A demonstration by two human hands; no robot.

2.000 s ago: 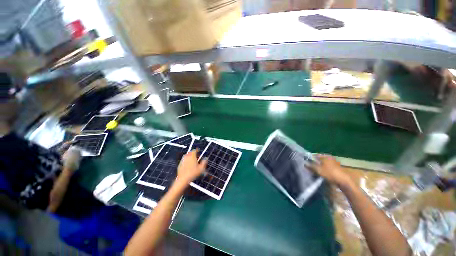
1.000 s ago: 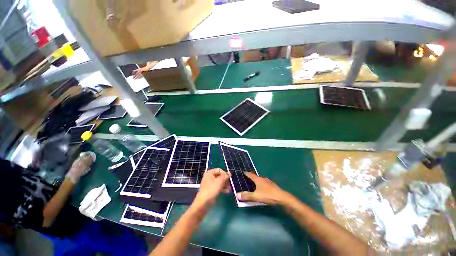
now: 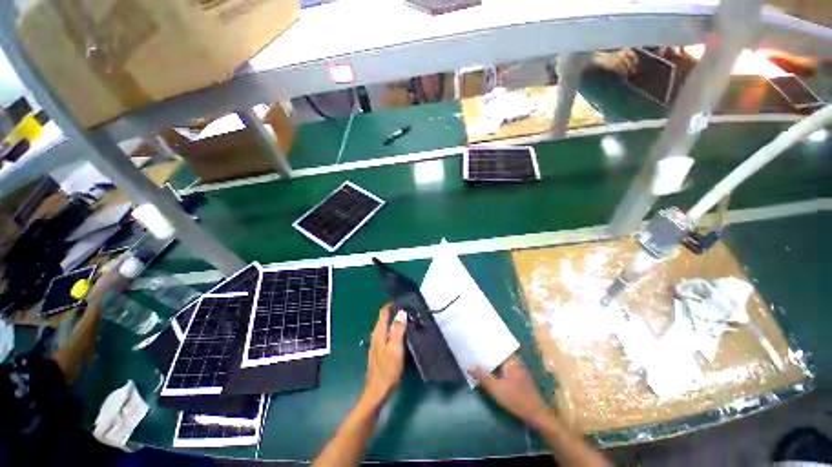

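My left hand [image 3: 387,351] holds a matte black housing [image 3: 424,337], tilted, with its thumb on the near face. My right hand [image 3: 511,388] grips the lower edge of a solar panel [image 3: 470,319], its plain white back showing. A thin dark lead wire [image 3: 446,304] runs at the panel's left side toward the housing. The two parts stand side by side, close at their inner edges; whether they touch is unclear. Several panels [image 3: 290,315] with black parts lie overlapped to the left.
The dispensing gun [image 3: 663,232] stands over the smeared glue board [image 3: 570,365] at right, beside a crumpled white heap [image 3: 712,310]. Two panels lie on the green conveyor [image 3: 410,196]. Clear bottles [image 3: 132,313] and another person's arm [image 3: 82,333] are at left.
The panel in my right hand has turned to show its white back. My left hand now holds a black housing. The view has shifted right, and the conveyor panels appear further left.
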